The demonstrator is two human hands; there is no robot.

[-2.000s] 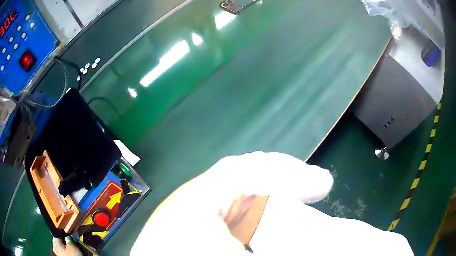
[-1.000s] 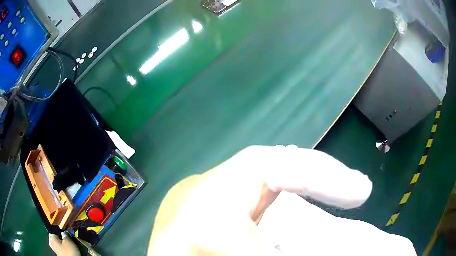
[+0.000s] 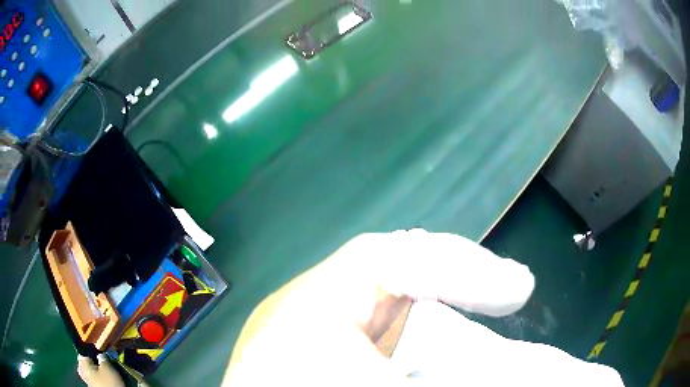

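Observation:
The bench press base stands at lower left, with a black pad (image 3: pixel 113 196), an orange fixture (image 3: pixel 78 291) with a long recess, and a red round button (image 3: pixel 152 329) on its front panel. I see no phone frame in the recess. My left hand (image 3: pixel 100 372) is small, cut off by the bottom edge, at the press base's near left corner. My right hand (image 3: pixel 378 317) is large, white and overexposed in the foreground, fingers bent; whether it holds anything cannot be made out. A phone frame with an open centre (image 3: pixel 329 30) lies on the green surface.
A blue control box (image 3: pixel 38 60) with a red switch is at upper left. Small white pieces (image 3: pixel 141 96) lie beside its cable. A grey cabinet (image 3: pixel 609 162) with clear plastic above it stands at right, past the green surface's edge. Yellow-black floor tape (image 3: pixel 634 283) runs beyond.
The phone frame has come further into view from the top edge, down and left along the green surface. My left hand stays at the press corner. My right hand has shifted only slightly.

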